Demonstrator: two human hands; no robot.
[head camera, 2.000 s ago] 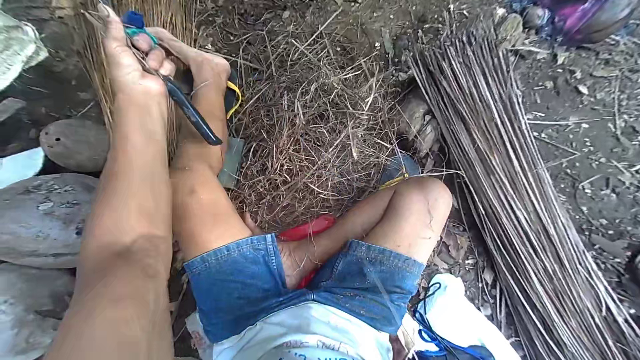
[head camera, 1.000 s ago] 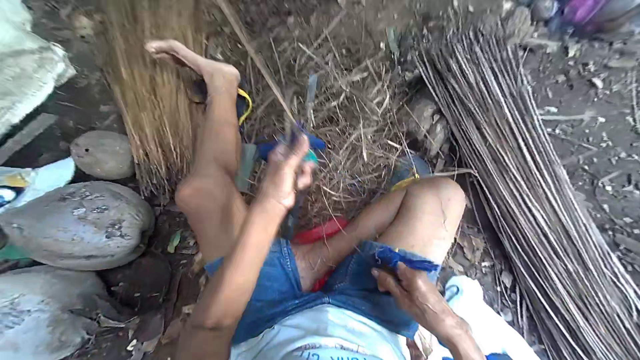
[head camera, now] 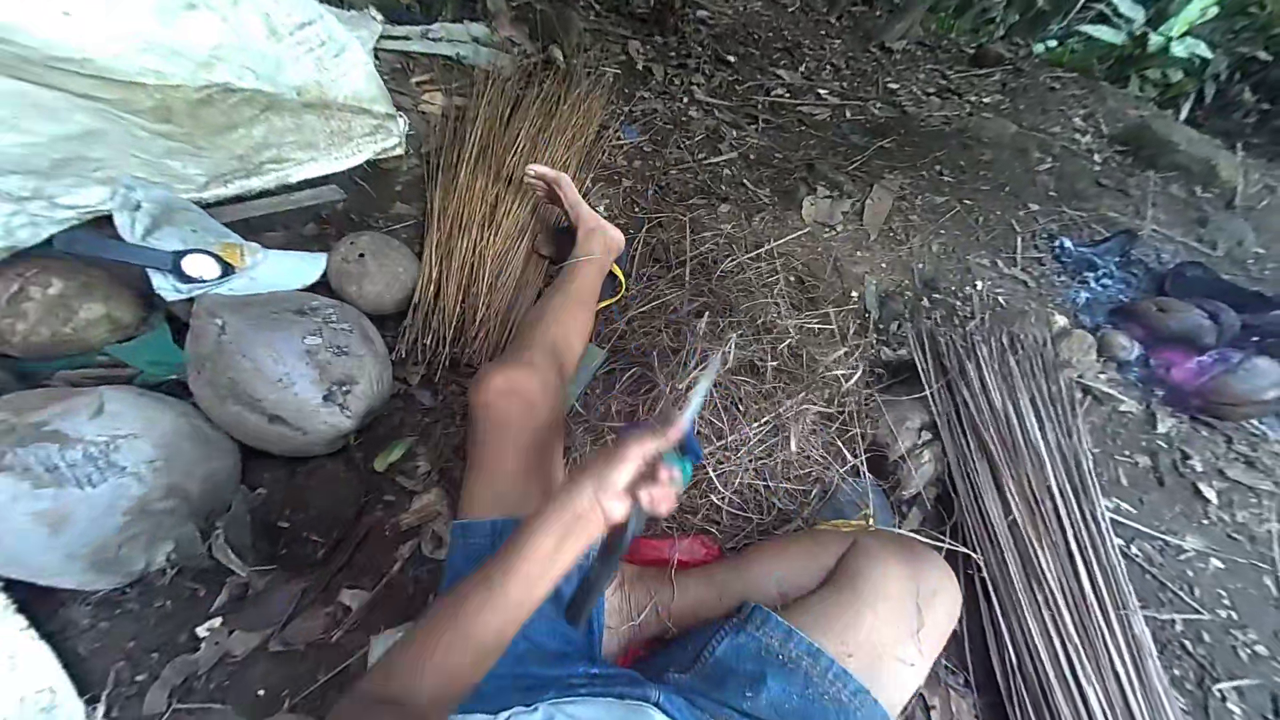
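My left hand (head camera: 630, 480), blurred, is closed around a long tool that looks like a knife. The tool's dark part (head camera: 600, 575) slants down over the denim shorts, and a pale narrow part (head camera: 703, 388) points up and right. Blue and green material (head camera: 680, 462) shows at the fingers. Beneath and beyond the hand lie loose dry fibres and shavings (head camera: 780, 400), between my legs. A bundle of thin brown sticks (head camera: 490, 210) lies past my left knee; a greyer stick bundle (head camera: 1040, 510) lies right of my bent right leg. My right hand is out of view.
Whole coconuts (head camera: 290, 372) lie at the left, beside a wristwatch (head camera: 200, 266) on a pale cloth or bag (head camera: 290, 272). A large whitish sheet (head camera: 200, 110) lies beyond them. Dark husk-like pieces (head camera: 1170, 322) with haze lie at the far right. A red object (head camera: 675, 549) touches my right leg.
My left hand was raised by the left foot, then came down to between the legs with the tool. My right hand, on the right thigh a second ago, has left view. The view has shifted.
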